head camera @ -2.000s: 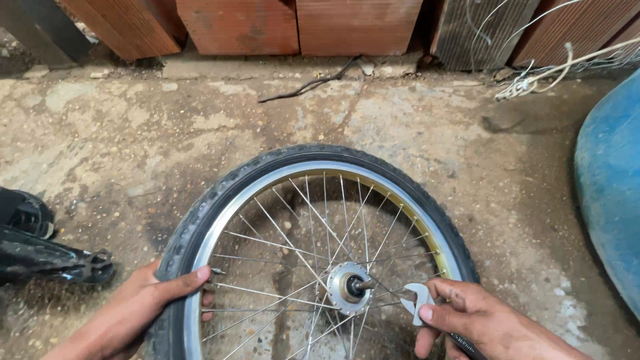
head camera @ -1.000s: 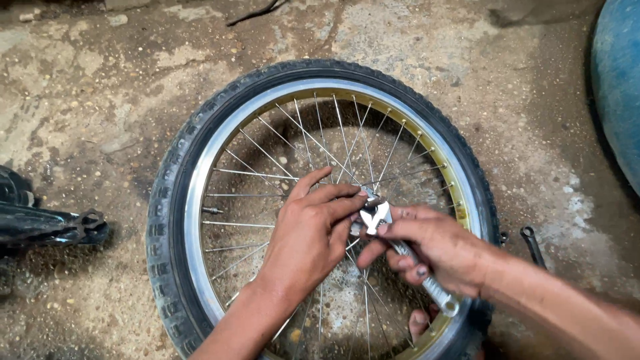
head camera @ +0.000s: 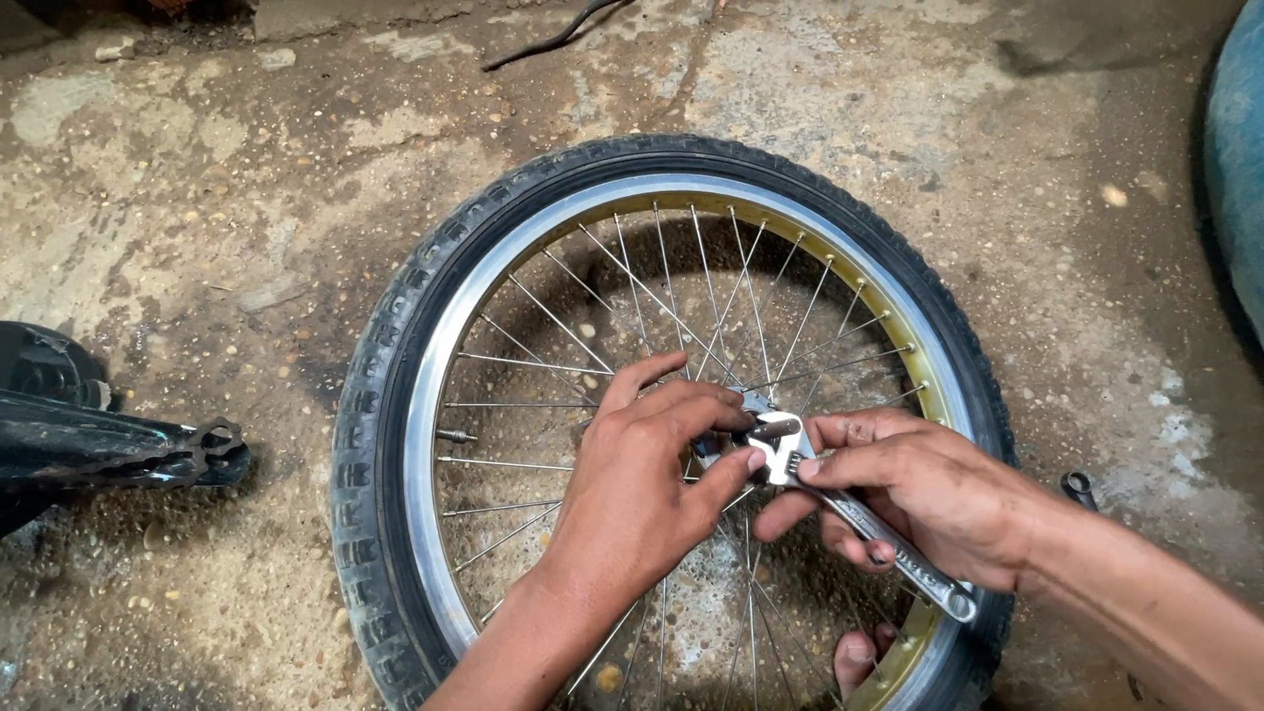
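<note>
A bicycle wheel (head camera: 434, 336) with a black knobby tyre, silver rim and thin spokes fills the middle of the head view. Over its hub, mostly hidden by the fingers, my right hand (head camera: 879, 484) grips an adjustable wrench (head camera: 889, 548), whose jaws sit around the axle end. My left hand (head camera: 642, 454) is at the wrench head, its thumb and fingertips touching the jaws or the axle; which of these it pinches cannot be told. Toes (head camera: 857, 660) show at the rim's lower right.
Black bicycle frame parts (head camera: 109, 439) lie at the left. A smaller wrench (head camera: 1078, 488) rests on the concrete floor right of the tyre. A blue container (head camera: 1239, 168) stands at the right edge, and a dark strip (head camera: 553, 41) lies beyond the wheel.
My left hand has left the tyre and rim and come to the hub. The wrench in my right hand has moved onto the axle end. The view has tilted down.
</note>
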